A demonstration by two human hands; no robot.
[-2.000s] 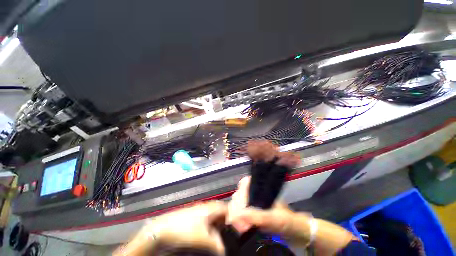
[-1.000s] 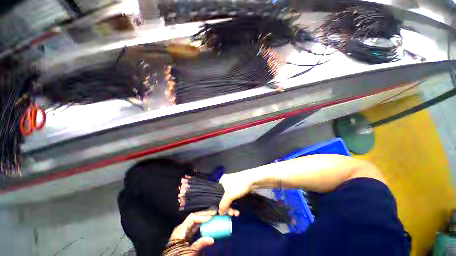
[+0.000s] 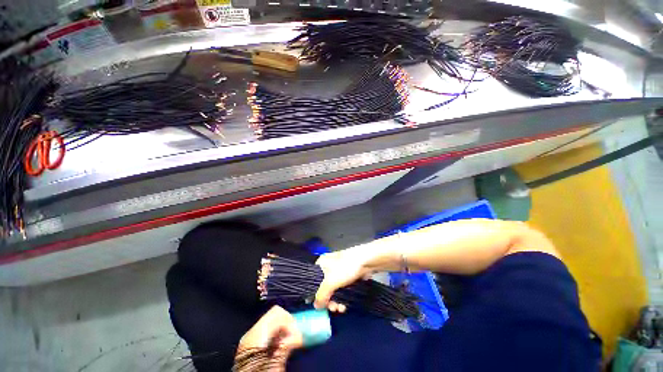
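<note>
My right hand [image 3: 340, 275] is shut around a bundle of black cables [image 3: 294, 280] over my lap. The bundle's coppery ends point left and its other ends trail to the right. My left hand [image 3: 272, 333] grips a teal roll [image 3: 312, 327] just below the bundle. Brown strands show at the left wrist; what they are is unclear. I cannot tell if the roll touches the bundle.
Black cable piles lie on the tray at left [image 3: 138, 105], middle [image 3: 327, 105] and right [image 3: 538, 54]. Orange-handled scissors [image 3: 45, 152] and a wooden-handled tool [image 3: 275, 61] lie there too. A blue bin [image 3: 432, 301] stands beyond my right forearm.
The view has turned down from the machine to my lap. The teal roll, on the tray two seconds ago, is in my left hand. The cable bundle has gone from upright to lying across my lap.
</note>
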